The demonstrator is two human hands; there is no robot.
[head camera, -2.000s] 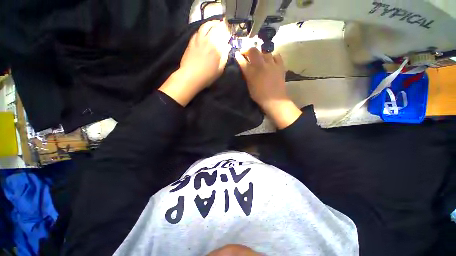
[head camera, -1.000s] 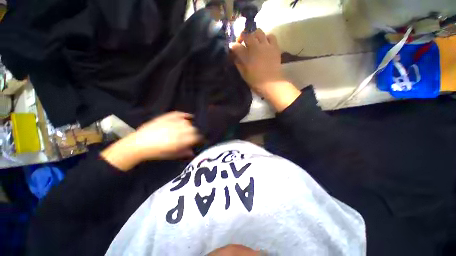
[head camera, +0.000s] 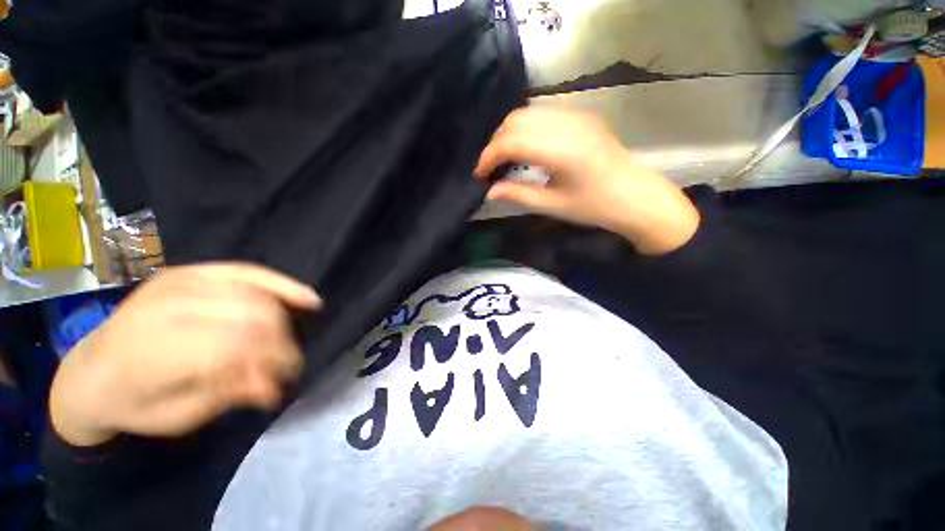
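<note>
A large black garment (head camera: 311,145) is spread over the left of the machine bed and drops toward my lap. My left hand (head camera: 192,347), slightly blurred, is at the lower left and grips the garment's near edge between thumb and fingers. My right hand (head camera: 591,176) is at the garment's right edge, with thumb and fingertips pinching the cloth. The pale machine bed (head camera: 674,109) lies right of the garment, with a dark line across it. The needle and presser foot do not show clearly.
A blue bin (head camera: 865,114) with white pieces inside stands at the right, with a white tape (head camera: 803,124) beside it. A yellow bin (head camera: 54,226) and clear crinkled plastic (head camera: 133,244) are at the left table edge. Blue cloth (head camera: 83,324) shows below.
My left hand has moved from the needle area down and left, drawing the garment's edge toward my lap. My right hand has moved back from the needle to the garment's right edge.
</note>
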